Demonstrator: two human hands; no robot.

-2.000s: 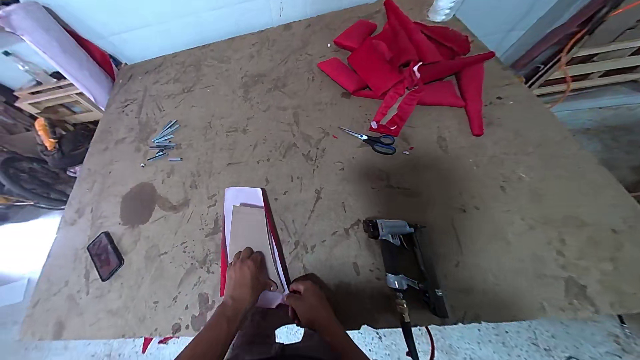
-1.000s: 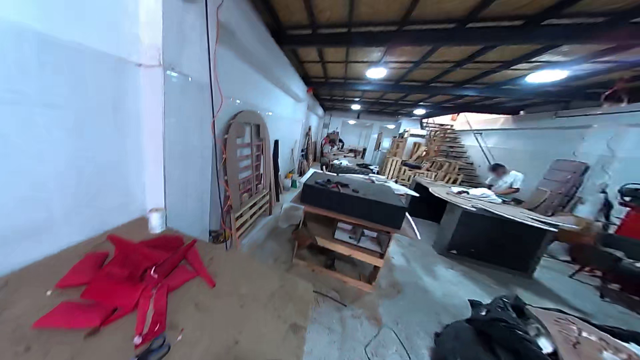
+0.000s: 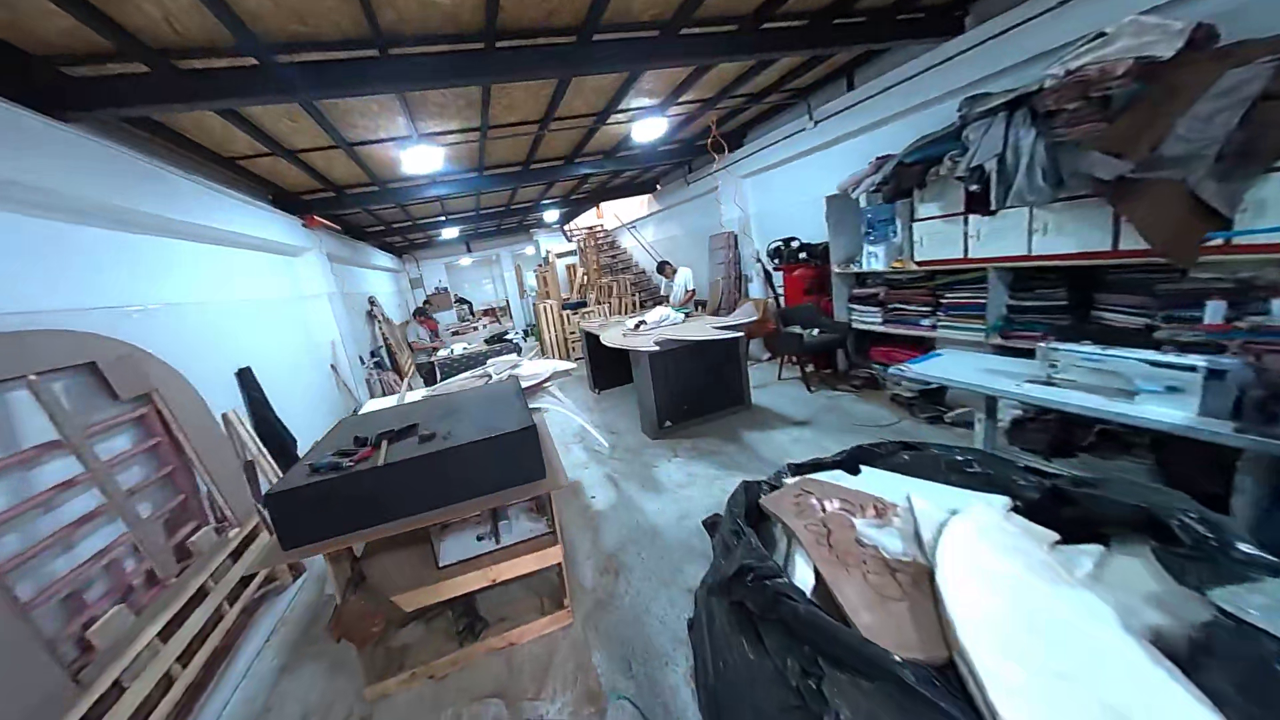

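Neither of my hands shows in the head view, so what they hold cannot be told. Nearest to me at the lower right is a black plastic bag point(image 3: 730, 600), with white padding point(image 3: 1040, 620) and a brown piece with markings point(image 3: 865, 570) lying in its mouth. At the left stands a wooden workbench point(image 3: 480, 580) bearing a black upholstered slab point(image 3: 400, 495). Several hand tools point(image 3: 345, 458) lie on top of that slab. The worktable with the red fabric pieces is out of this view.
A sewing machine point(image 3: 1130, 375) stands on a long table point(image 3: 985, 372) at the right, before shelves of folded fabric point(image 3: 960, 305). Wooden frames point(image 3: 170, 610) lean at the left wall. A person point(image 3: 677, 284) stands behind a dark-based table point(image 3: 690, 385); another person point(image 3: 422, 330) is farther back.
The view has swung up and to the right, from the worktable to the room. My hands, on a light panel two seconds ago, have left the view.
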